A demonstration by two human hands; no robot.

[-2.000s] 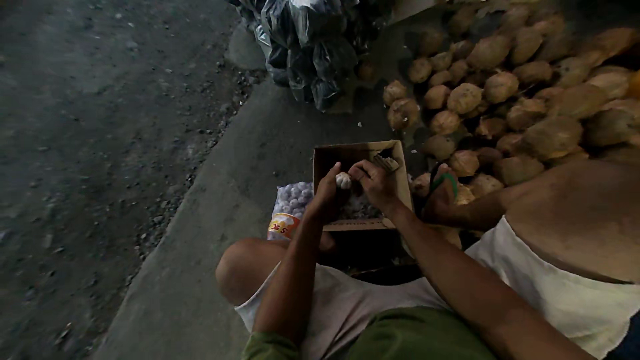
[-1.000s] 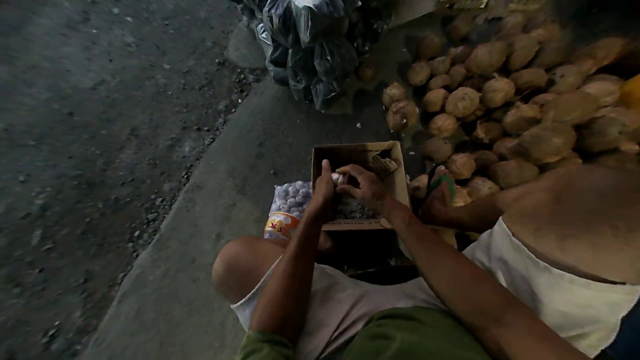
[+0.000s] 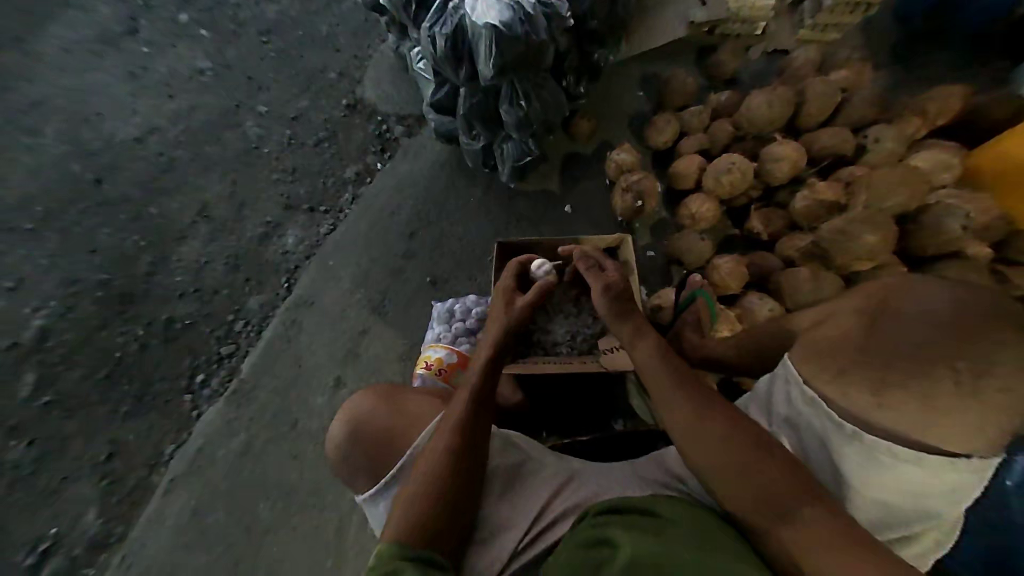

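A whitish garlic bulb with a short stem is held between the thumb and fingers of my left hand, over an open cardboard box. My right hand is just right of the bulb, a small gap from it, fingers bent and fingertips close to the stem; whether it pinches anything is too small to tell. Thin, papery scraps lie inside the box below both hands. Left of the box stands a net bag of garlic bulbs with an orange and white label.
Many husked coconuts are heaped on the ground at the right. Full dark plastic bags are stacked beyond the box. My bent knees flank the box, and a foot in a green-strapped sandal is at its right. Gravelly ground lies left of the concrete.
One second ago my hands were together at the bulb; now my right hand is a little apart from it, to the right. The bulb shows more openly in my left hand.
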